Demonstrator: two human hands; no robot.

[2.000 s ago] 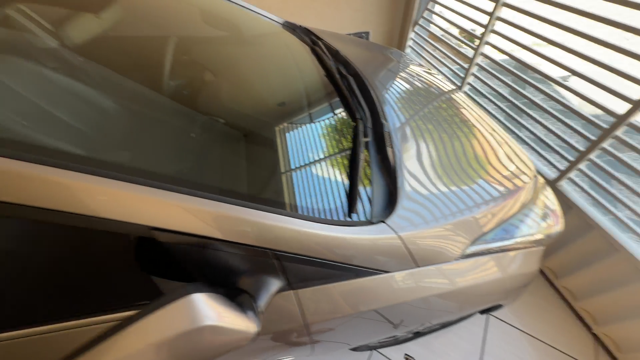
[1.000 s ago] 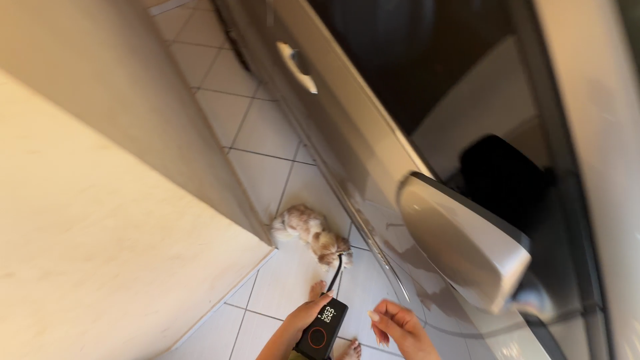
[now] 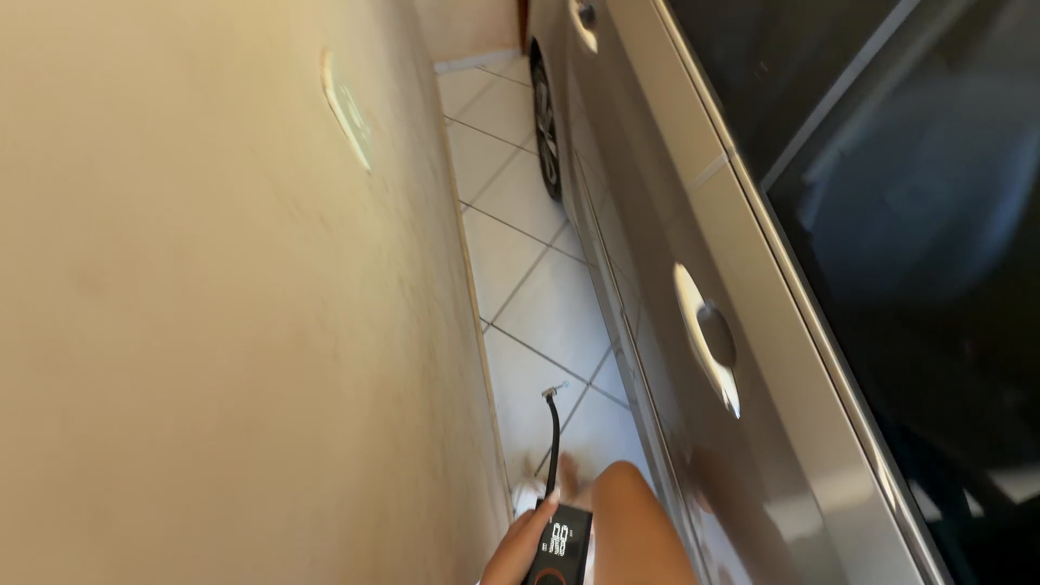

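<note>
At the bottom of the head view, my left hand [image 3: 520, 543] is closed around a black portable tire inflator [image 3: 562, 543] with a lit digital display. A short black hose [image 3: 555, 439] rises from its top and ends in a metal valve connector [image 3: 550, 393], which touches nothing that I can make out. My right hand is not in view. My bare knee [image 3: 630, 504] shows just right of the inflator, near the lower side of the car.
A bronze-grey car fills the right side, with a chrome door handle [image 3: 703, 333] and a wheel [image 3: 545, 122] farther along. A beige wall [image 3: 244, 325] stands at the left. Between them runs a narrow strip of white floor tiles [image 3: 544, 301]. Something white and blurred [image 3: 528, 494] lies beside the wall.
My right hand, seen near the inflator a second ago, is out of view. The view has swung from the car's front and side mirror to its door handles and a wheel.
</note>
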